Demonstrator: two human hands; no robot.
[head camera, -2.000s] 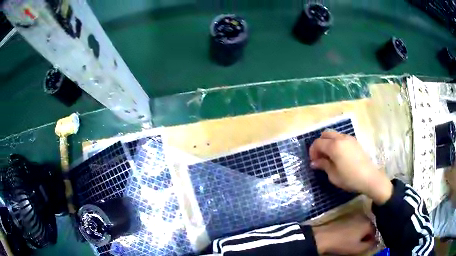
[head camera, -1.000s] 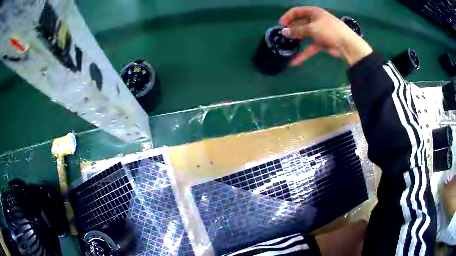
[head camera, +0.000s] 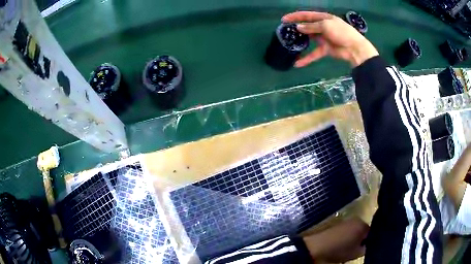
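Note:
My right hand (head camera: 330, 38) reaches over the green surface, with spread fingers at the top and right side of a black cylindrical unit (head camera: 283, 54). The fingertips touch or overlap its top; a grip or a small piece under them cannot be made out. My left hand (head camera: 341, 240) is low in the view, blurred and partly behind my right sleeve; its fingers are hidden. A black die-cut sheet (head camera: 323, 165) with pale grid lines lies before me, partly under glossy clear film (head camera: 227, 216). A second gridded sheet (head camera: 90, 206) lies at left, also partly under film.
A pale metal post (head camera: 64, 87) stands at upper left. Several other black units, including one (head camera: 162, 77), stand on the green surface (head camera: 217, 67). A pale-headed brush or mallet (head camera: 49, 160) and black ribbed fan (head camera: 13, 232) are at left. Another person's arm (head camera: 457, 180) is at right.
My right hand has left the die-cut sheet and reached up to a unit. The units have moved right along the green surface, with another now visible beside the post. The view has shifted slightly.

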